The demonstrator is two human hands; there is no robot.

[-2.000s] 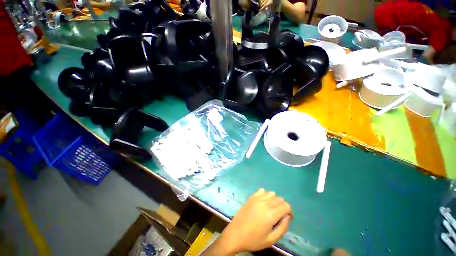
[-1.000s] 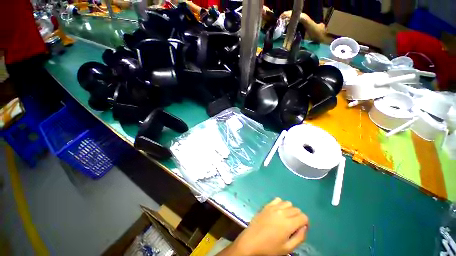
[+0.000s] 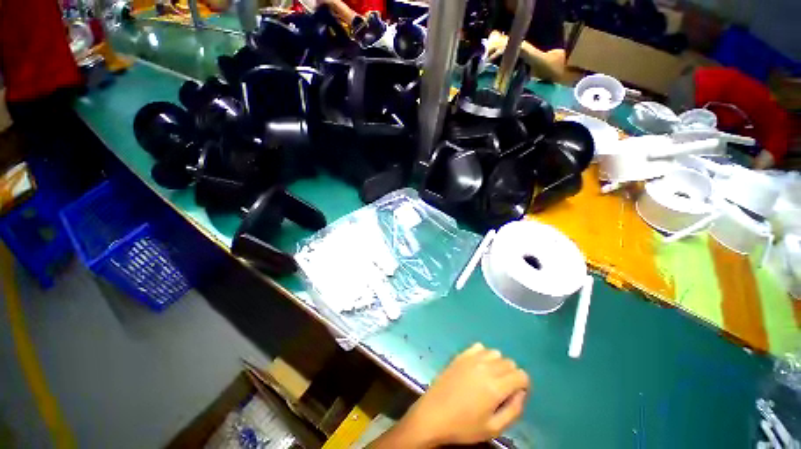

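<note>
A white reel body with a dark centre hole lies on the green bench in front of me. One slim white arm sticks out at its left side and another at its right. A clear plastic bag of white small parts lies left of the reel. My left hand is bare, at the bench's front edge below the reel, not touching it. Its fingers are curled and nothing shows in it; its palm side is hidden. My right hand is out of the picture.
A large pile of black plastic parts stands behind the bag, near a metal post. White reels are heaped on the orange-green board. White bars show at bottom right. A blue basket and open carton are below left. People in red are opposite.
The view has shifted slightly. A blurred bit of skin at the bottom edge two seconds ago is gone. The reel, its arms and my curled left hand look much the same.
</note>
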